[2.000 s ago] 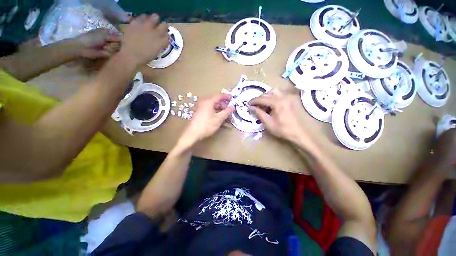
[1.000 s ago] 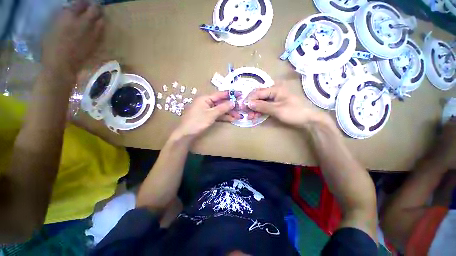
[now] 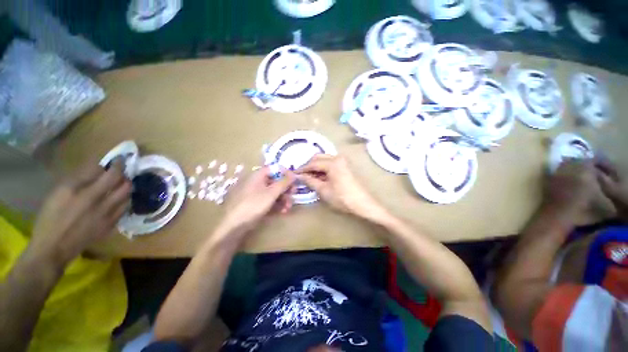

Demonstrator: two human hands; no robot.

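A round white slotted housing point(image 3: 301, 146) lies on the brown tabletop in front of me. My left hand point(image 3: 260, 196) is at its lower left, with thumb and finger pinched on the end of a thin blue-white strip point(image 3: 277, 172). My right hand point(image 3: 332, 182) is over its lower right, fingertips bent together close to the left fingertips. Whether the right fingers hold a small part is too blurred to tell. Small white pieces point(image 3: 212, 181) lie loose left of my left hand.
Another housing point(image 3: 291, 78) lies beyond mine. Overlapping housings point(image 3: 443, 167) are at right. A neighbour's hand point(image 3: 86, 206) touches black-centred housings point(image 3: 164, 199) at left; another person's hands point(image 3: 575, 185) work at right. A clear bag point(image 3: 43, 93) lies far left, a green conveyor point(image 3: 227, 27) beyond.
The view has shifted, so the belt and bag show again. My hands stay close together over the same housing. The left neighbour's hand has come down to the black-centred housings.
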